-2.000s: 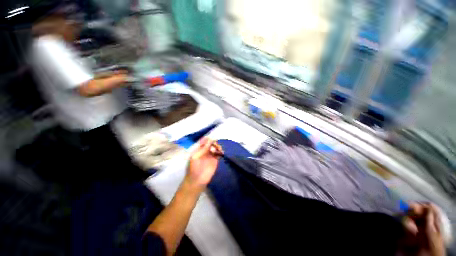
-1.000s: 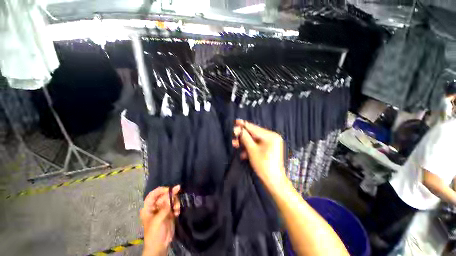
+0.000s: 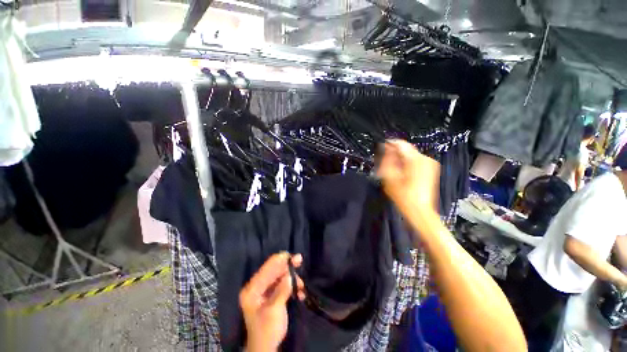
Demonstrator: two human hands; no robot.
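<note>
A black garment [image 3: 347, 227] with plaid cloth below it hangs between my hands, in front of the rail. My left hand [image 3: 271, 292] grips a dark edge of it at the lower middle. My right hand [image 3: 410, 172] is raised at its upper right corner, fingers closed on the black cloth; the fingertips are blurred. Black garments with plaid lower parts [image 3: 196, 289] hang from black hangers with white clips [image 3: 280, 182] on the rail, left of and behind the held garment.
The rail's pale metal post [image 3: 199, 144] stands at left. A metal stand [image 3: 62, 244] and yellow-black floor tape [image 3: 103, 289] are at far left. A blue tub [image 3: 434, 324] is below my right forearm. A person in a white shirt [image 3: 574, 223] works at right. A grey garment [image 3: 533, 110] hangs upper right.
Both hands have moved right, the right hand also upward, with the black garment. The view is closer to the rail, and the near hangers appear larger.
</note>
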